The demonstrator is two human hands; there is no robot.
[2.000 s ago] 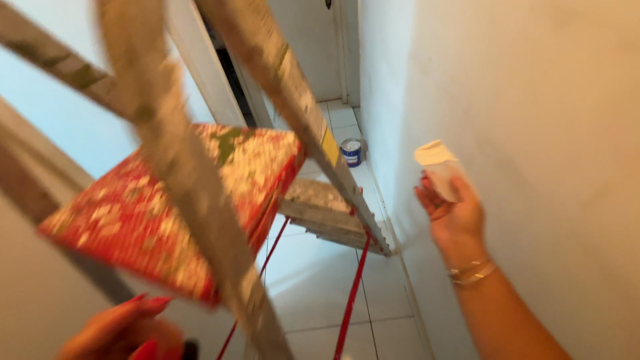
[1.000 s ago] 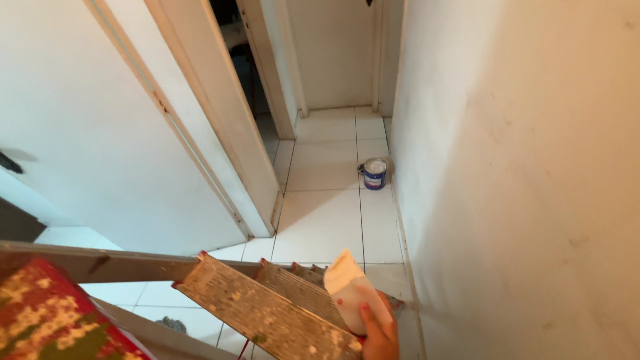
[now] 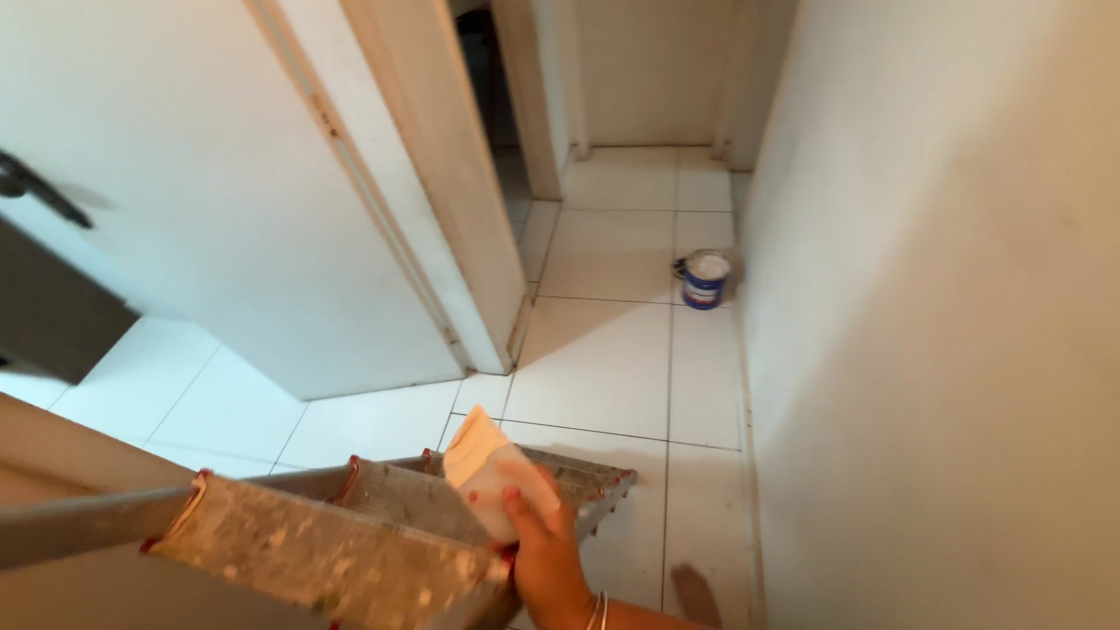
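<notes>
My right hand (image 3: pixel 551 551), with bracelets at the wrist, holds a pale, flexible-looking spreader (image 3: pixel 503 481) with cream-coloured paste on its upper end. The hand is over the right side of a paint-spattered stepladder (image 3: pixel 324 542), beside its upper step. My left hand is out of view. Farther off, a blue can (image 3: pixel 704 284) with whitish material at its top stands on the tiled floor close to the right wall.
A long wall (image 3: pixel 919 350) runs along the right. At the left stands a white door (image 3: pixel 219 192) with a dark handle (image 3: pixel 44 188), beside a door frame (image 3: pixel 437 175). White floor tiles (image 3: pixel 595 350) lead to a closed door (image 3: pixel 652 70).
The view has swung a lot. My left hand and the ladder's red-topped platform, seen two seconds ago, have left view. My right hand, still holding the spreader, is now over the ladder steps.
</notes>
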